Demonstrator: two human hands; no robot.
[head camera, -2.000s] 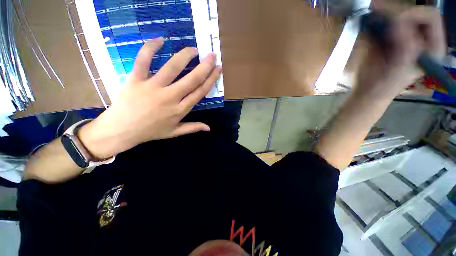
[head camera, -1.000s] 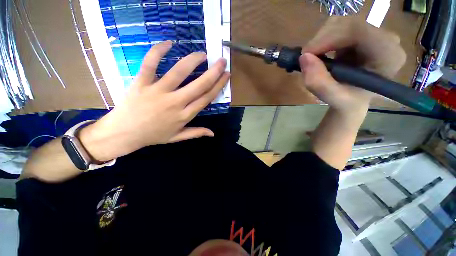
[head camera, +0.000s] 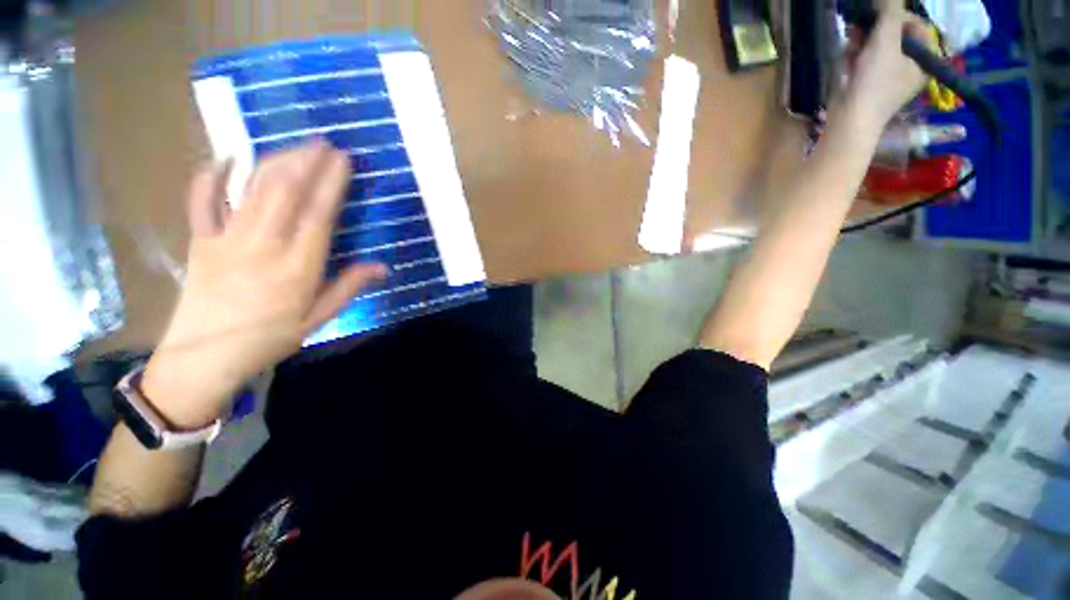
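Observation:
A blue solar cell string (head camera: 381, 193) with silvery lines lies at the near edge of the brown table, slightly turned. A white strip (head camera: 440, 176) runs along its right side and another shows along its left side, partly under my left hand. My left hand (head camera: 264, 252) lies on the left part of the string, fingers blurred. My right hand (head camera: 886, 65) is at the upper right, blurred, around the dark handle of the soldering iron (head camera: 948, 80). The iron's tip is hidden.
A heap of short silver ribbons (head camera: 575, 53) lies right of the string. A loose white strip (head camera: 671, 158) lies near the table's edge. A black iron holder (head camera: 749, 33), a red roll or can (head camera: 918, 179) and a blue tray (head camera: 980, 164) are at the right. A blurred ribbon bundle (head camera: 47, 223) is at the left.
The view has shifted right. My right hand has moved away from the string to the upper right with the iron. The string is tilted now and my left hand lies further left on it.

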